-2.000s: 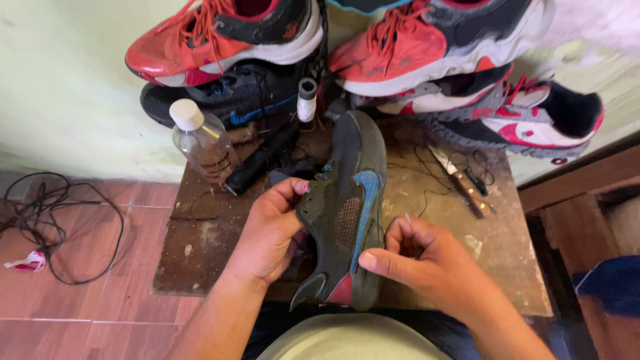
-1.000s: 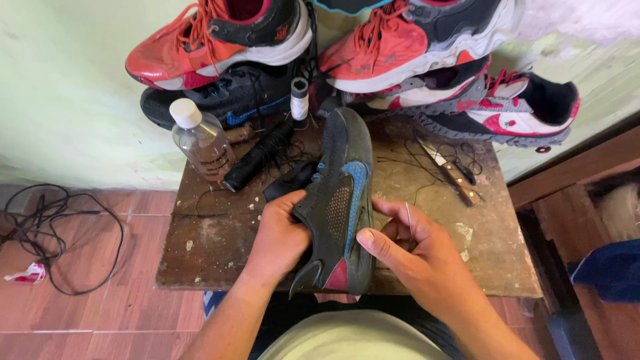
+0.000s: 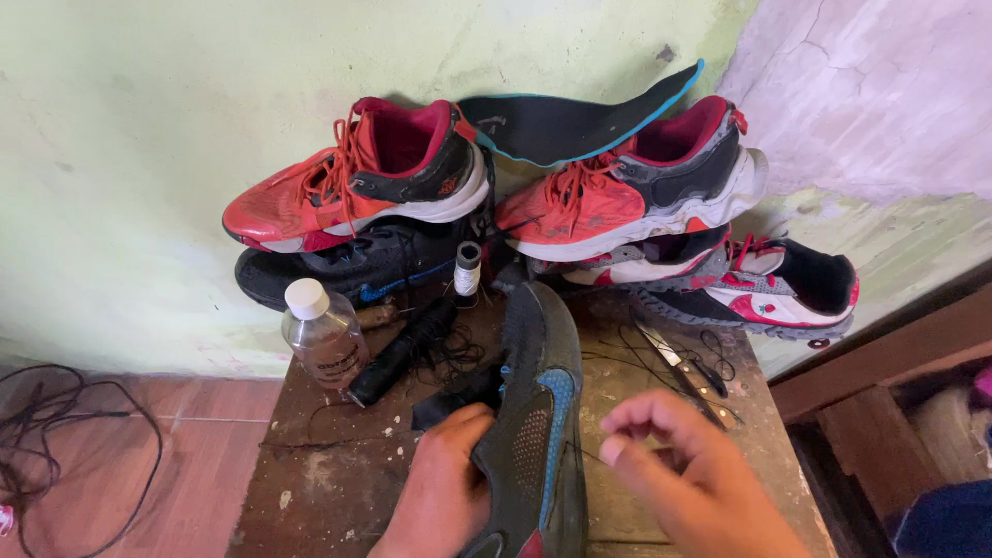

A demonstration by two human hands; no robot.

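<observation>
My left hand (image 3: pixel 449 480) grips a black sneaker (image 3: pixel 535 418) by its upper, with the fingers hidden behind or inside it. The shoe stands toe up, its side with a blue swoosh and the sole edge facing right. To the right of the sole, my right hand (image 3: pixel 666 465) pinches a thin dark thread (image 3: pixel 585 451) that runs to the shoe's side near the swoosh. Whether a needle is in those fingers cannot be told. Beyond the shoe stands a spool of white thread (image 3: pixel 466 273), and left of it lies a thick roll of black thread (image 3: pixel 407 349) with loose loops.
On the wooden table (image 3: pixel 310 496) are a clear plastic bottle (image 3: pixel 325 341) at left and a knife (image 3: pixel 678 368) among dark threads at right. Red sneakers (image 3: pixel 349 178) rest on other shoes along the wall, with an insole (image 3: pixel 581 124) across them. Black cord (image 3: pixel 77 411) lies on the floor.
My right hand has drawn away to the right from the shoe's side, and a thread now shows between them. My left hand still holds the shoe. The view has tilted up.
</observation>
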